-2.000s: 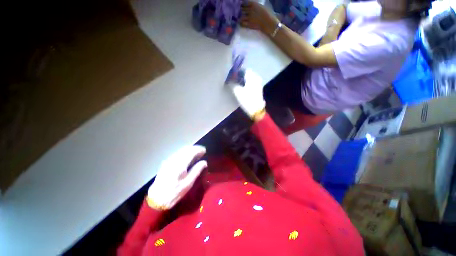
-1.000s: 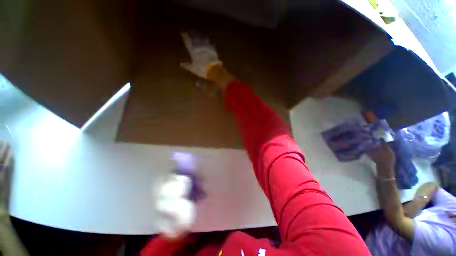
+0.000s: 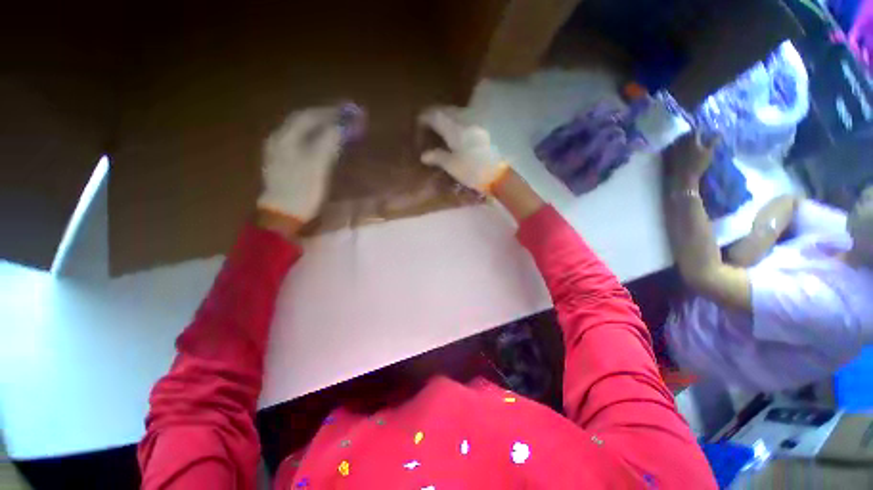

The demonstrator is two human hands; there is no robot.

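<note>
My left hand (image 3: 299, 165), in a white glove with an orange cuff, is shut on a small purple bundle (image 3: 351, 122) whose end shows at its fingertips. It is over the brown cardboard flap (image 3: 182, 225) of the large carton. My right hand (image 3: 464, 153), gloved the same way, is to the right over the flap's edge, fingers bent and apart, with no item seen in it. A clear, shiny plastic piece (image 3: 388, 199) lies on the flap between the hands. Both hands are somewhat blurred.
A co-worker in lavender (image 3: 775, 297) sits at the right, a hand at a pile of purple goods (image 3: 589, 148) on the white table (image 3: 421, 278). A clear bag (image 3: 766, 105) lies beyond. A thin pale upright edge (image 3: 80, 215) stands at the left.
My left hand has moved up from the table onto the cardboard with the purple bundle. My right hand has drawn back from deep over the cardboard to near its front edge. The view has shifted.
</note>
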